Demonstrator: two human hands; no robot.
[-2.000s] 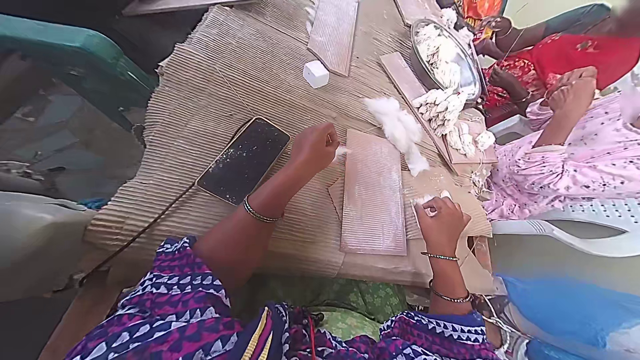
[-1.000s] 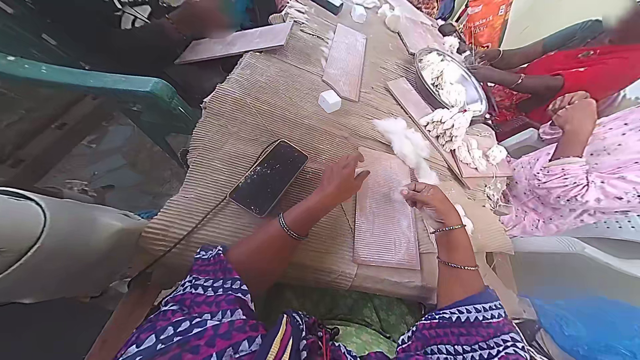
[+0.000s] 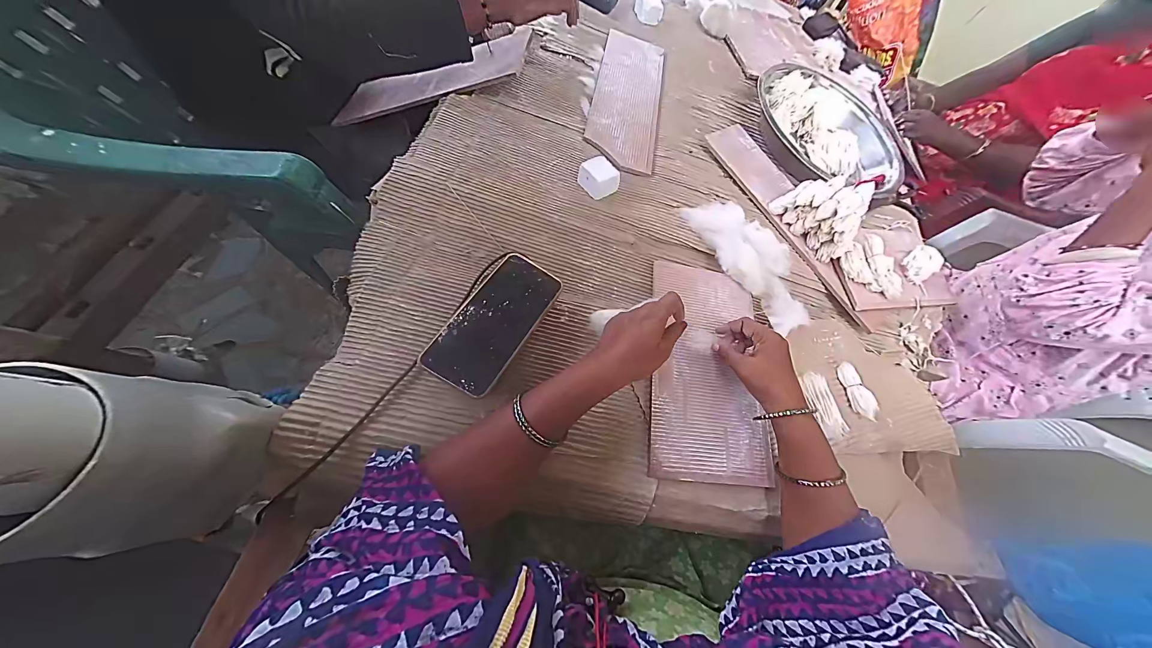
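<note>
A ribbed pinkish board lies flat on the corrugated cardboard in front of me. Over its upper left edge is my left hand, fingers pinched, with a white cotton tuft showing behind the knuckles. My right hand hovers at the board's right side, thumb and fingertips close together; whether a thin strand lies between them is too small to tell. Loose cotton wool touches the board's upper right corner. Bundles of white cotton wicks lie right of my right wrist.
A smartphone with a cable lies left of my left hand. Beyond are a white block, another ribbed board and a steel bowl of cotton wicks. Co-workers sit at the right and upper left. A green chair stands at left.
My right hand was below the board's right side two seconds ago and came up over the board; my hands are now closer together. The wick bundles beside my right wrist show more plainly.
</note>
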